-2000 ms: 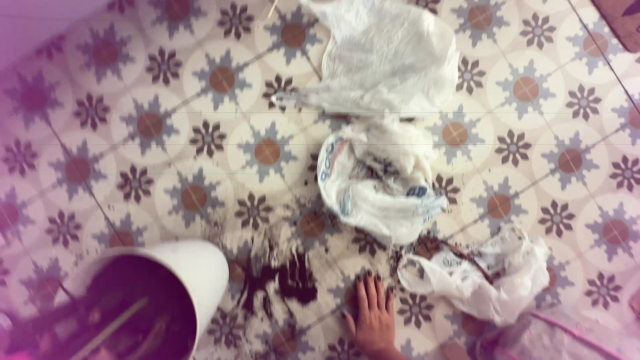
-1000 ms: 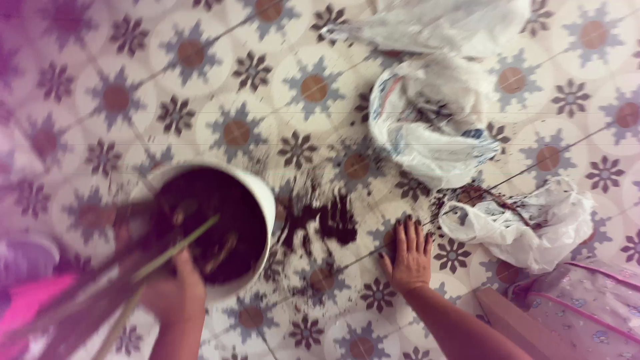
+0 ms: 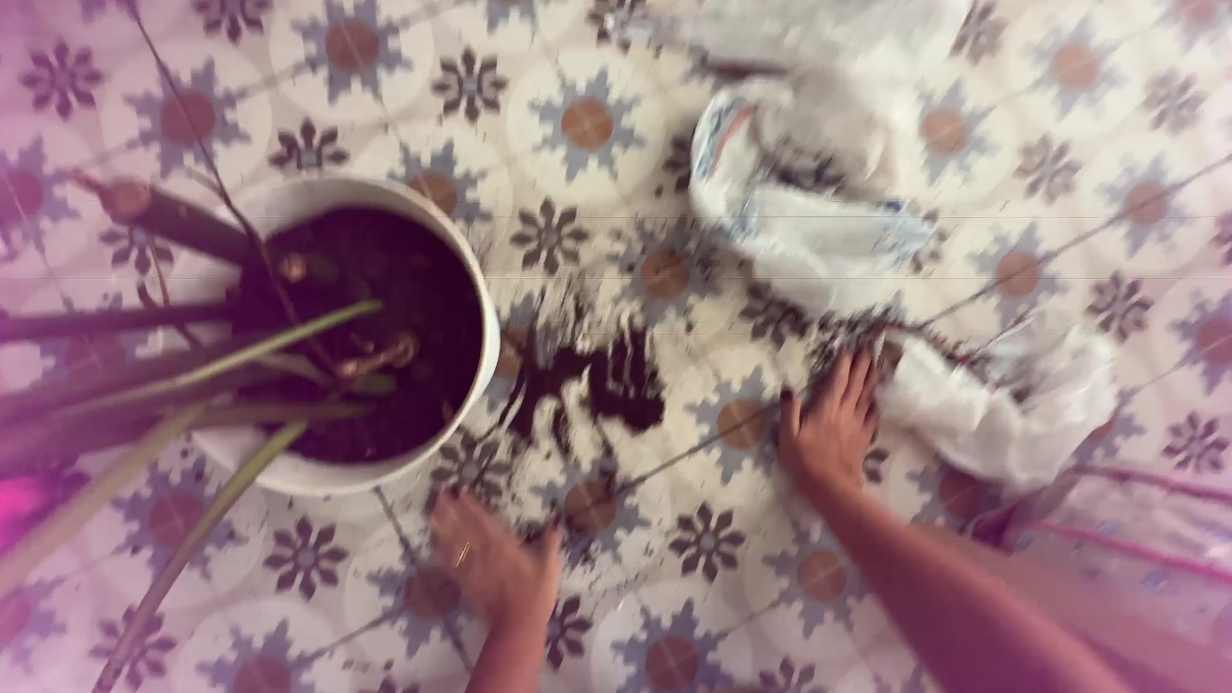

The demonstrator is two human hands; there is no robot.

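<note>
On the patterned tile floor, my left hand (image 3: 496,563) is just below the rim of a white plant pot (image 3: 489,337), its fingers apart and nothing in it. Dark soil and several cut or long green stems (image 3: 279,337) fill the pot. Spilled potting soil (image 3: 616,380) lies smeared on the tiles to the right of the pot. My right hand (image 3: 833,423) rests with spread fingers at a thin scatter of soil, its fingertips beside a crumpled white plastic bag (image 3: 1001,404). Nothing is held in it.
A second crumpled plastic bag with blue and red print (image 3: 818,231) lies above my right hand, and a pale translucent bag (image 3: 818,34) lies at the top edge. Patterned cloth with pink edging (image 3: 1145,520) shows at the lower right.
My left hand has come away from the far side of the pot to below its right rim. My right hand has moved closer to the soil by the lower bag. The view has shifted.
</note>
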